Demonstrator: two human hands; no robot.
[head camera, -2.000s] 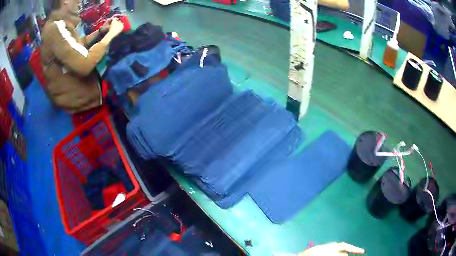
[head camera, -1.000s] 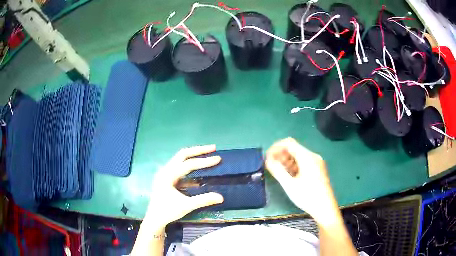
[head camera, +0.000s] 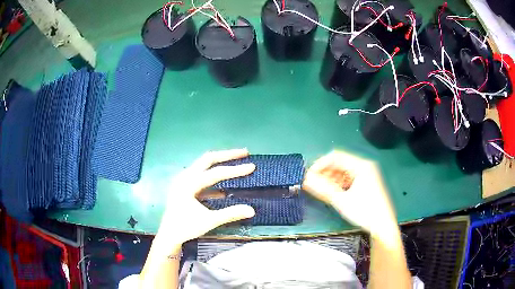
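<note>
A black speaker housing wrapped in navy mesh cloth (head camera: 271, 211) lies on its side near the bench's front edge. A dark recessed strip shows between the cloth's two edges. My left hand (head camera: 206, 195) grips its left part, fingers on the upper side and thumb on the lower side. My right hand (head camera: 353, 189) is at its right end, fingers curled, fingertips at or touching the end. Whether they pinch anything is hidden. A thick stack of blue fabric pieces (head camera: 62, 141) stands at left, with a single loose fabric piece (head camera: 129, 121) beside it.
Several black housings (head camera: 228, 56) with red and white lead wires stand across the back and right of the green bench (head camera: 226, 124). A pale post (head camera: 59, 31) is at back left. A red crate (head camera: 42, 259), a beige-grey crate (head camera: 437, 248) and a blue-rimmed bin (head camera: 466, 248) sit below the bench.
Two seconds ago the view faced left, towards another person, with only part of a hand showing. Since one second ago the bench contents have shifted slightly up in view; both hands keep nearly the same pose.
</note>
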